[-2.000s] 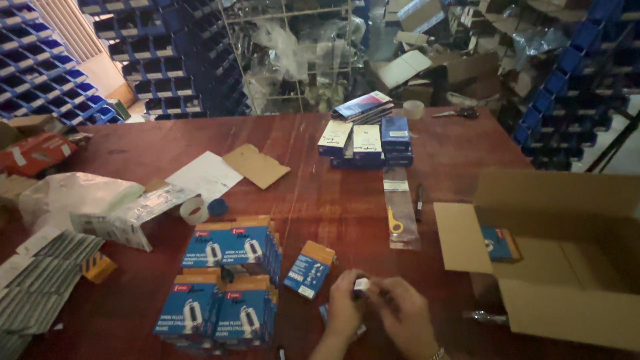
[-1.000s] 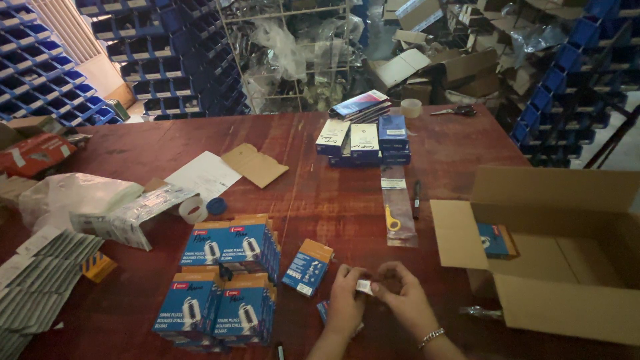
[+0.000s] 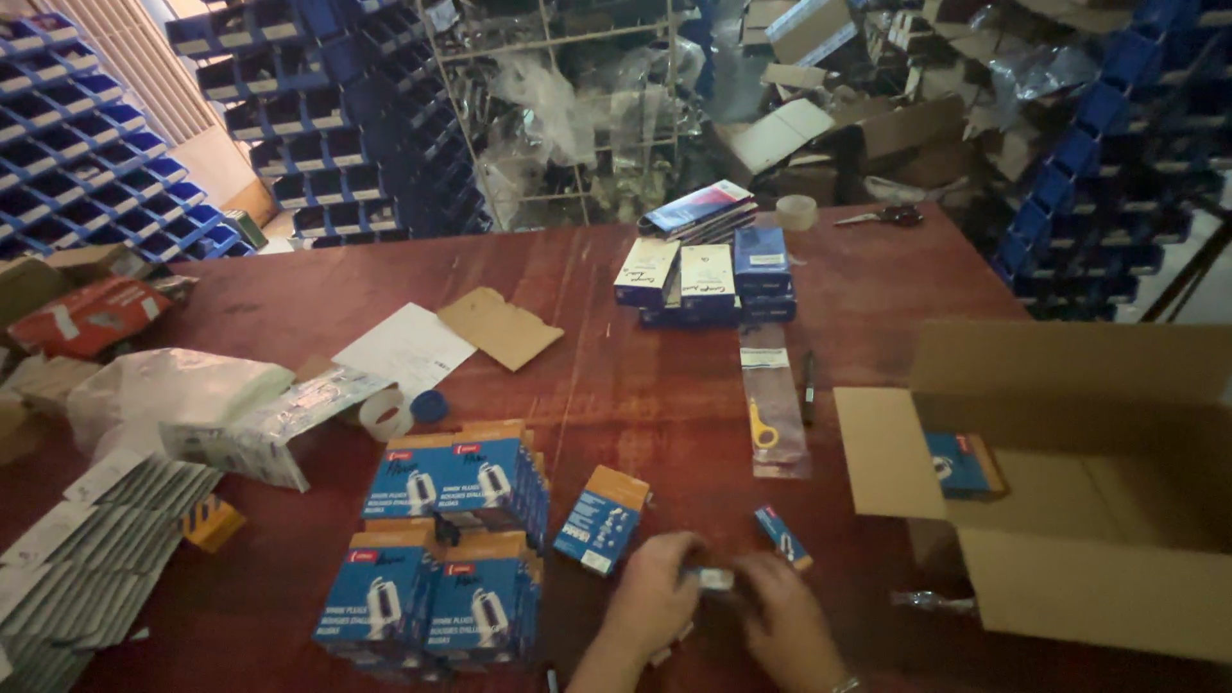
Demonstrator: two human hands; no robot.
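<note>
Both my hands are together near the front edge of the table, right of the stacked boxes. My left hand grips a small carton whose pale end shows. Beside it my right hand has its fingers at the carton's other side; whether they grip it is unclear from the blur. Just behind my left hand lies a blue and orange spark plug box. A narrow blue and orange carton lies behind my right hand. Stacks of spark plug boxes stand to the left.
An open cardboard box at the right holds a blue box. Farther back lie a plastic bag with a yellow tool, a marker, stacked small boxes and scissors. Packets and plastic wrap cover the left.
A narrow blue and orange carton now lies behind my right hand, where bare table showed before. My hands have moved slightly down, and my right hand has turned.
</note>
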